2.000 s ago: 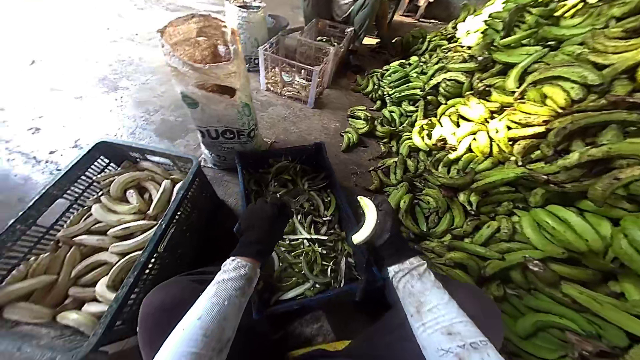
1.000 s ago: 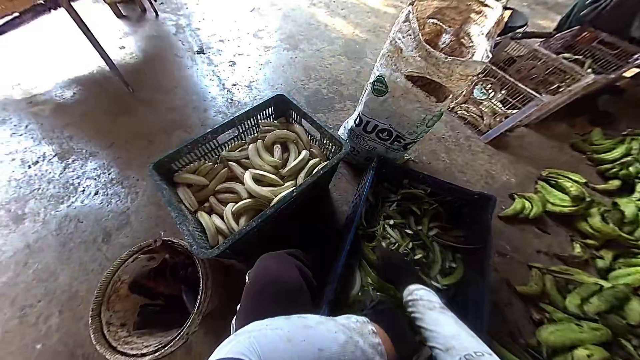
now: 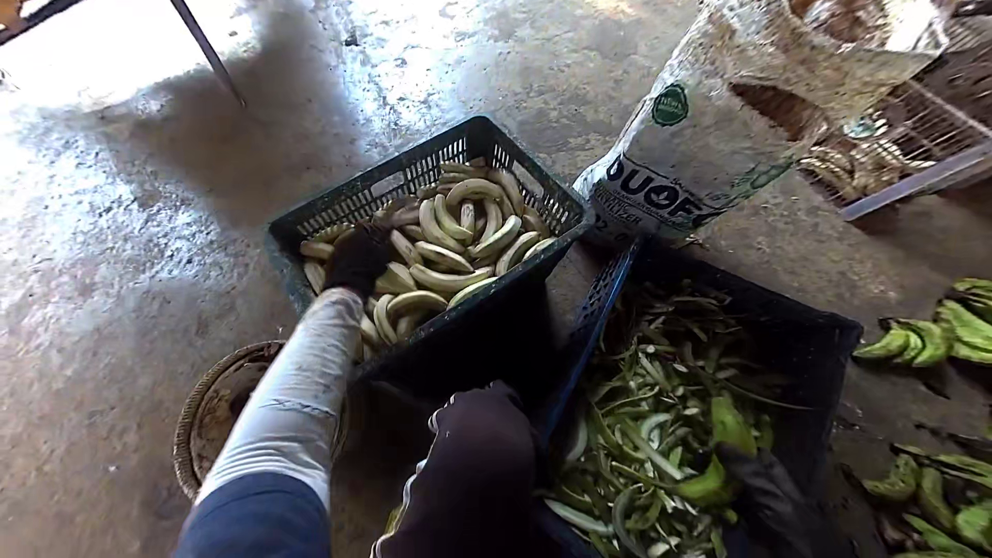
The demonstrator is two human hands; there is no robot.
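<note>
My left hand (image 3: 359, 260), in a dark glove, reaches into the green plastic crate (image 3: 422, 333) and rests among the peeled plantains (image 3: 446, 256); whether its fingers grip one is hidden. Lower right, my right hand (image 3: 763, 484), also dark-gloved, holds an unpeeled green plantain (image 3: 717, 457). Beneath and beside that hand, green plantain peels (image 3: 647, 418) lie in a dark blue crate (image 3: 806, 318). Both forearms seen in these frames wear pale sleeves; the right one is now mostly out of view.
A printed fertilizer sack (image 3: 674, 163), its top torn, stands behind the two crates. A round woven basket (image 3: 190, 430) is at lower left. At the right lie unpeeled green plantains (image 3: 961, 333), with a pale wire-like crate (image 3: 922, 147) above. A thin table leg (image 3: 208, 50) stands upper left.
My left hand has moved into the crate of peeled plantains. My right hand, which held a pale plantain two seconds ago, now holds a green one. The view has swung left.
</note>
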